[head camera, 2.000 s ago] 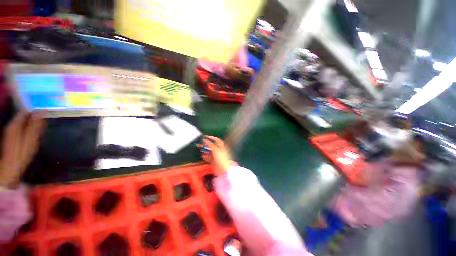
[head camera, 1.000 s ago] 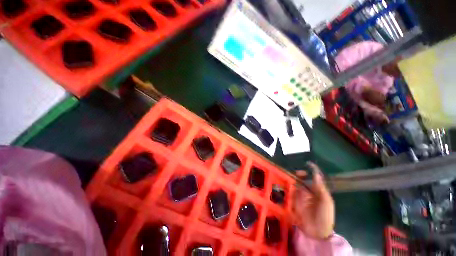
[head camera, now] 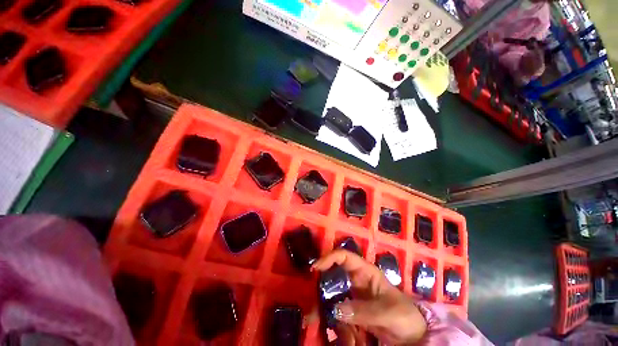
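Observation:
A red-orange compartment tray lies in front of me with dark square smartwatch bodies in its pockets. One watch body shows a thin bright rim. My right hand is over the tray's lower middle and holds a smartwatch body between thumb and fingers, its face shining with reflections. Another hand's fingertips may show below it, but I cannot tell. My left sleeve fills the lower left corner; my left hand itself does not clearly show.
A cream bench tester stands at the back. Paper slips with a marker pen and several dark watch units lie before it. A second red tray is upper left, a clipboard below it, a metal post at right.
My right hand has moved from the tray's far right edge to above its middle and now holds a watch body. The view has shifted, showing more of the tray's right side.

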